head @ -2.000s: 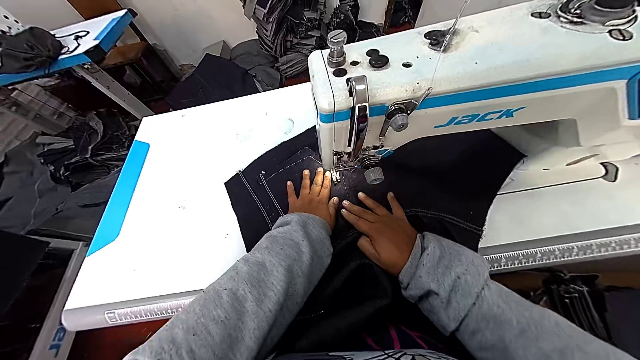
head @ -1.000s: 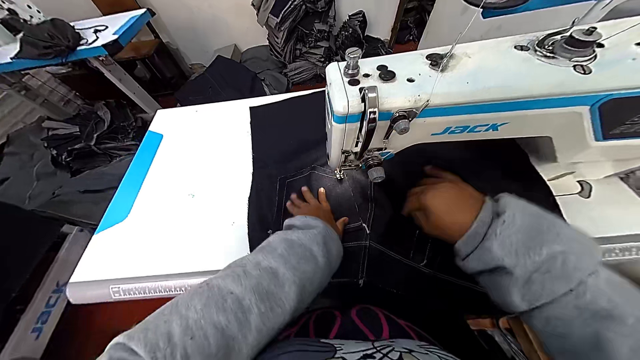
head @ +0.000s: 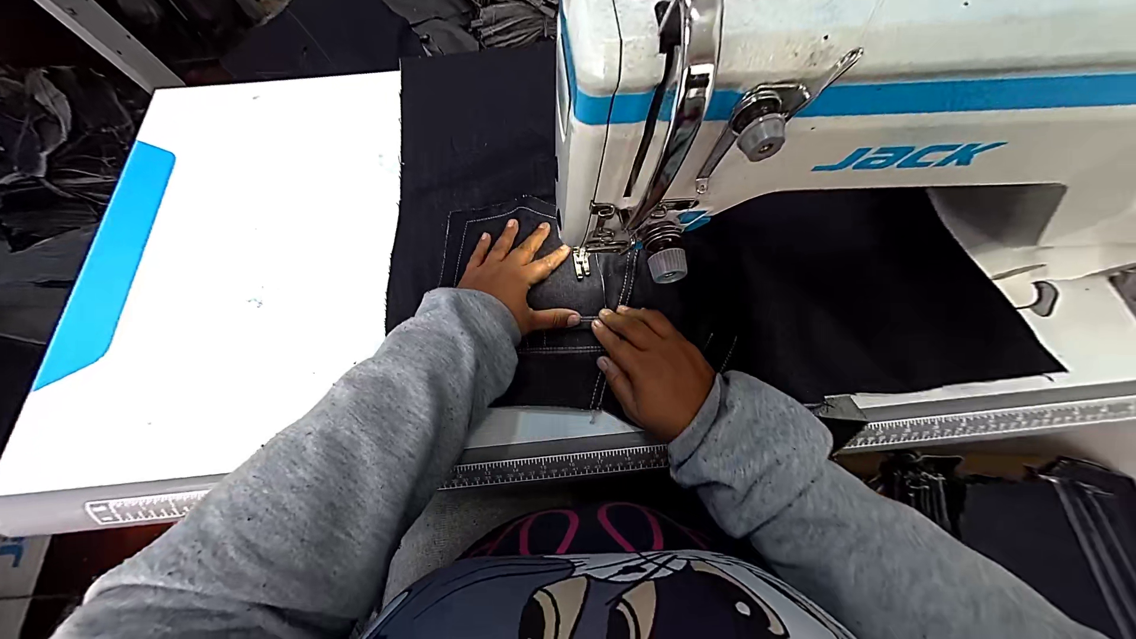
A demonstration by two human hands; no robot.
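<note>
Dark denim fabric (head: 479,124) with a stitched patch pocket (head: 568,291) lies flat under the head of a white and blue Jack sewing machine (head: 905,133). My left hand (head: 515,280) rests on the pocket with fingers spread, just left of the presser foot (head: 581,263). On the lower right part of the pocket, my right hand (head: 657,368) presses down with its fingers close together, their tips near my left thumb. The presser foot sits over the pocket; whether it touches the cloth I cannot tell.
The white sewing table (head: 257,266) reaches left, with a printed ruler (head: 550,467) along its front edge. A thread tension knob (head: 761,138) projects from the machine. Dark cloth pieces (head: 1038,532) lie below at the right, and bundled cloth (head: 62,151) lies at the left.
My right hand has moved left, from beside the pocket onto it, close to my left hand. The denim, spread out differently two seconds ago, now lies flat. The view has moved closer.
</note>
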